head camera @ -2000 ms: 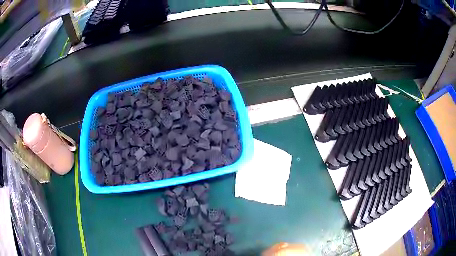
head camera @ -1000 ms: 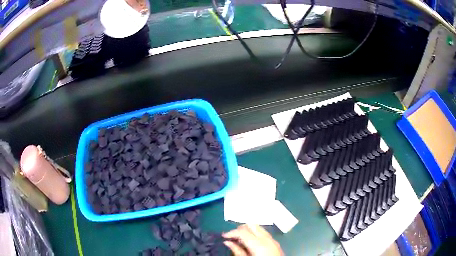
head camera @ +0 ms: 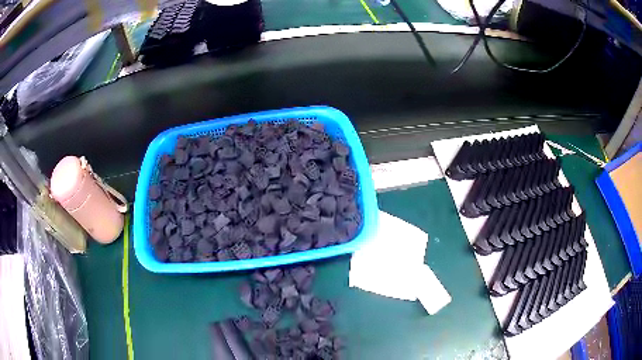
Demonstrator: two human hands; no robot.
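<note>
No hand shows in the picture. A light-blue mesh basket [head camera: 143, 211] full of small black pieces [head camera: 253, 190] stands in front of me on the green mat. A loose pile of small black pieces [head camera: 299, 313] lies just below it. Long black moulded parts [head camera: 229, 341] lie left of the pile, cut off by the bottom edge. At right, more long black parts [head camera: 524, 235] lie in several slanted rows on a white board [head camera: 524, 346].
White paper [head camera: 387, 256] with a smaller white slip [head camera: 435, 290] lies right of the basket. A pink bottle [head camera: 88, 200] and clear film [head camera: 53, 302] are at left. A dark conveyor belt [head camera: 338, 77] runs behind. A blue tray [head camera: 619, 211] is far right.
A hand seen near the loose pile one second ago is out of the picture. The small white slip has appeared beside the paper since two seconds ago. The camera view has shifted.
</note>
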